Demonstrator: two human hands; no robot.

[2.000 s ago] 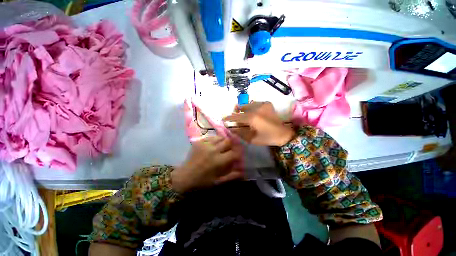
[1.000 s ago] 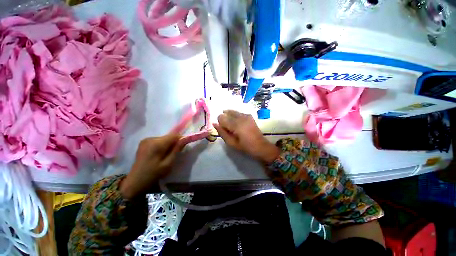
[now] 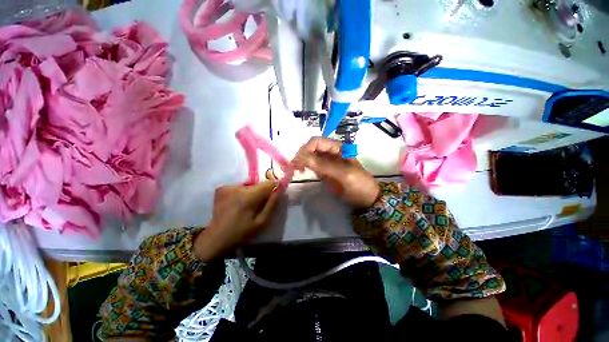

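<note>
A narrow pink fabric band [image 3: 250, 152] forms a loop on the pale table, left of the needle area. My left hand [image 3: 242, 212] holds its near end, in front of the machine bed. My right hand [image 3: 337, 172] is just below the blue piece by the presser foot, with its fingertips on or at the band's right part; its grip is partly hidden. A white cord [image 3: 314, 277] runs in a curve over the dark-clad lap below my left hand. The sewing machine [image 3: 461, 93] stands over the work.
A big heap of pink pieces [image 3: 87, 127] lies at left. Looped pink bands [image 3: 227, 50] lie behind the work. Loose pink fabric [image 3: 437, 150] and a dark phone [image 3: 534, 172] are at right. White cord [image 3: 23, 280] hangs at lower left. A red stool [image 3: 557, 320] is at lower right.
Since one second ago, my left hand has moved right, closer to my right hand. The pink loop has shifted left and now points away from me. My right hand has moved slightly right.
</note>
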